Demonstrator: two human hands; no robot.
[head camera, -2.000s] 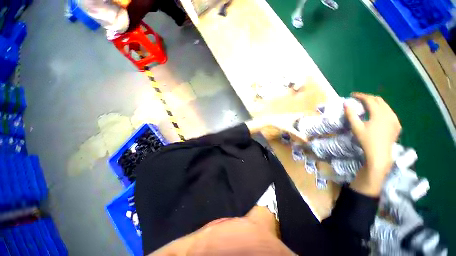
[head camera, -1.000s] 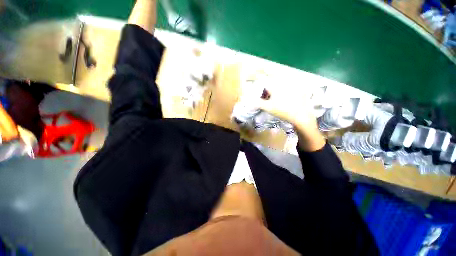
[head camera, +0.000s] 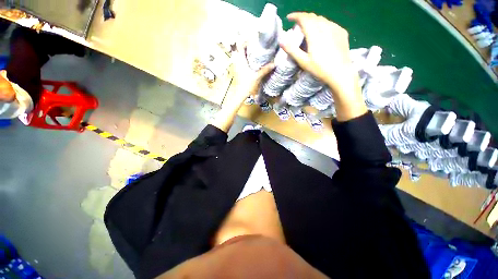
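Note:
White-grey moulded parts with ribbed grey middles stand in a close row (head camera: 303, 87) along the bench by the green conveyor. My left hand (head camera: 247, 77) is around the lower side of the leftmost part (head camera: 264, 41), its fingers partly hidden behind it. My right hand (head camera: 323, 48) is over the neighbouring part (head camera: 290, 39), with that part's pale top between thumb and forefinger. Small foot-like tips (head camera: 283, 113) show along the near side of the row. More parts with black bands (head camera: 437, 124) continue to the right.
The tan bench (head camera: 158, 41) runs left, with small scraps (head camera: 205, 73) on it. The green conveyor (head camera: 393, 32) lies behind the row. A red stool (head camera: 64, 106) and a seated person's sleeve are at left. Blue trays (head camera: 464, 253) are at lower right.
My left hand has come back from the far left to the leftmost part. My right hand has risen and moved towards the conveyor side. The view has turned.

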